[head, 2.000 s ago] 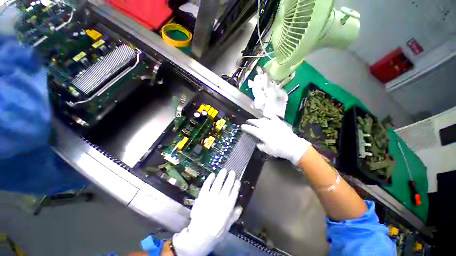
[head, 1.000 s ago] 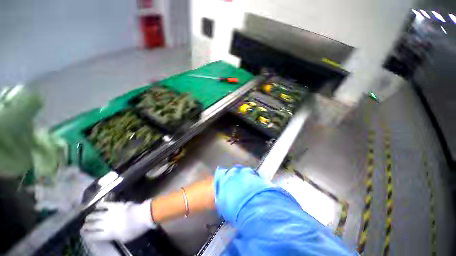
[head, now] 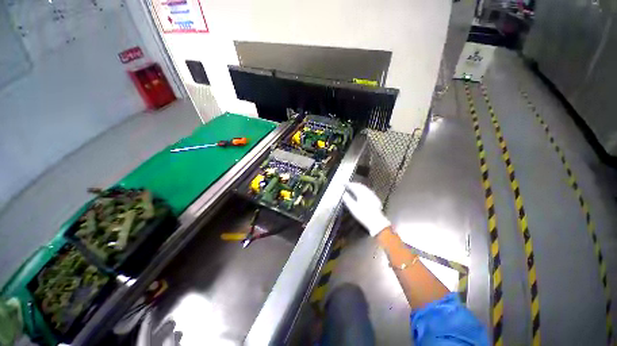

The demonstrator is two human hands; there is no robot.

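Observation:
My right hand [head: 367, 208], in a white glove with a thin pale bracelet on the wrist, is at the near silver conveyor rail [head: 308, 246]. Its fingertips are at the rail's outer side, and no object shows in it. A white glove-like shape [head: 161, 334] is cut off by the bottom edge; I cannot tell whether it is my left hand. A green circuit board [head: 285, 182] with yellow blocks and a grey ribbed bar sits in a black carrier between the rails. A second board [head: 316, 138] lies beyond it, close to the machine opening.
Two black bins of olive pieces [head: 122, 226] [head: 67, 287] stand on the green mat [head: 203, 165] at left. An orange-handled screwdriver [head: 233, 142] lies on it. Red-handled tools [head: 252, 233] show between the rails. A machine with a black flap [head: 311, 94] stands ahead. Striped floor lines run at right.
The view has swung from the board under both hands along the conveyor to the machine opening. My right hand has moved from the bin-side rail to the other rail.

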